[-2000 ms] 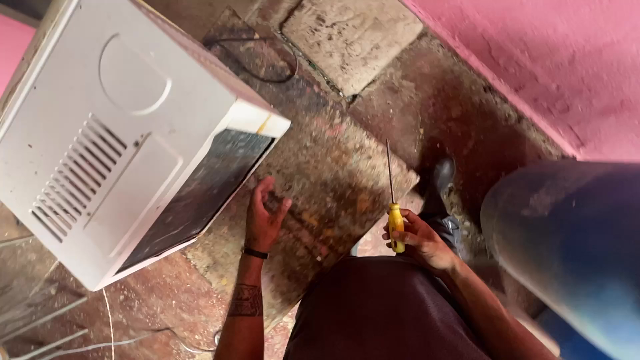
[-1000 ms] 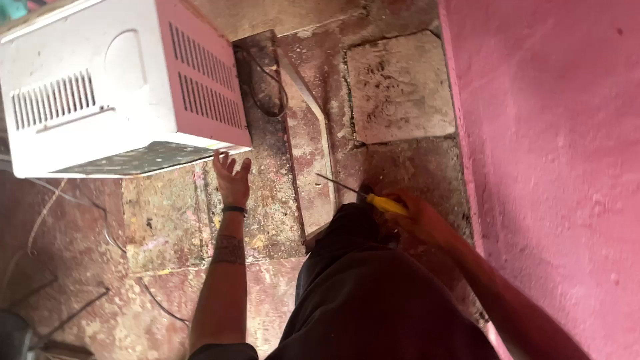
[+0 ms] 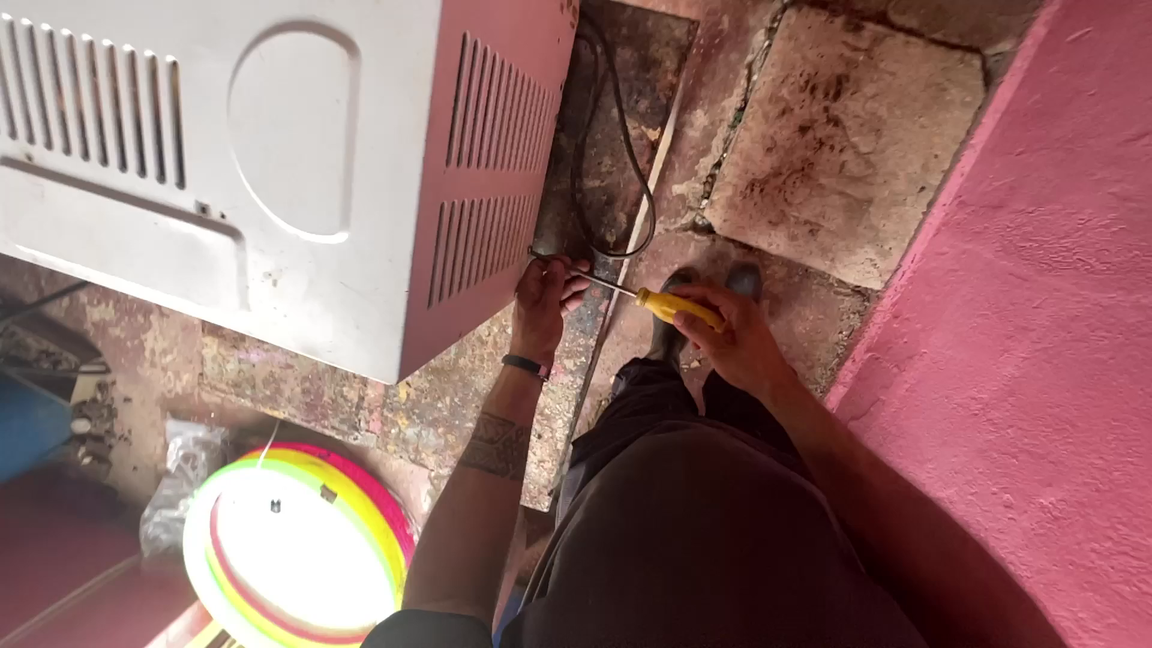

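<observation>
A white metal appliance housing with vent slots (image 3: 382, 99), likely a microwave oven, fills the upper left. My right hand (image 3: 733, 333) grips the yellow handle of a screwdriver (image 3: 675, 308), whose shaft points left toward the housing's edge. At that edge, my left hand (image 3: 547, 301) has its fingers around or beside the tip end of the shaft; whether they pinch it or the housing cannot be told. A dark power cord (image 3: 643, 184) loops on the worn board just above my left hand.
A stone slab (image 3: 846, 144) lies in the floor at upper right, beside a pink wall (image 3: 1017, 315). A round object with bright yellow and pink rims (image 3: 378, 504) and a crumpled plastic bag (image 3: 184, 468) are at lower left. My boots stand below the slab.
The screwdriver's shaft has come to my left hand at the housing's edge; a second ago they were apart. The view has shifted, bringing the round bright object into sight.
</observation>
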